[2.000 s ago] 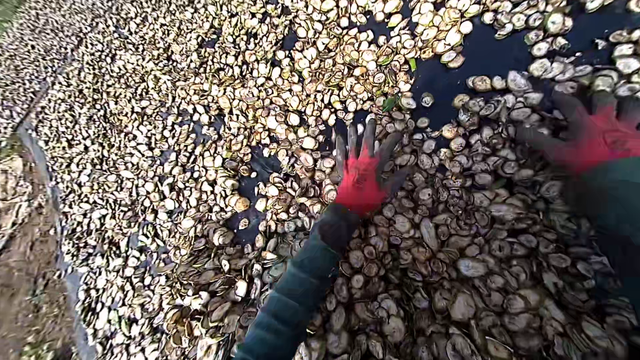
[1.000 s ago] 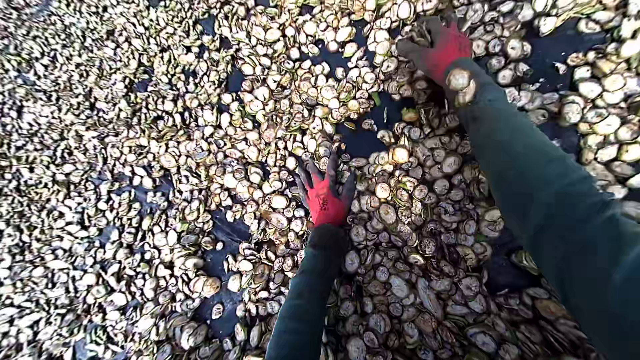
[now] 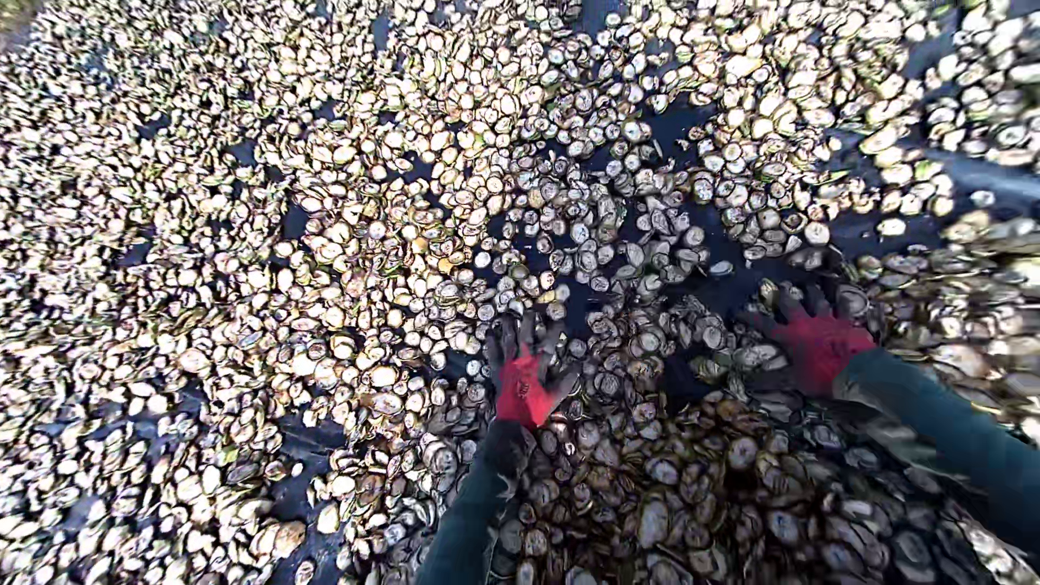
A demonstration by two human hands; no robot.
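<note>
Many pale, round and oval slices of some plant matter (image 3: 382, 378) lie spread over a dark sheet (image 3: 715, 252). My left hand (image 3: 524, 374), in a red glove with dark fingers, rests palm down on the slices at the lower middle, its fingers apart. To the right, my right hand (image 3: 816, 337), gloved alike, lies on slices beside a bare strip of the sheet, its fingers spread and pointing up and left. Neither hand shows a slice gripped in it. What lies beneath the palms is hidden.
Slices cover the sheet thinly at the upper left and lie thicker in the shade (image 3: 666, 487) between my arms. Dark sheet shows through in patches, with a fold (image 3: 987, 175) at the right edge. A bit of ground appears in the top left corner.
My right hand has come down from the upper part of the view and stands further right, with its fingers now spread. My left hand stays on the slices with its fingers apart.
</note>
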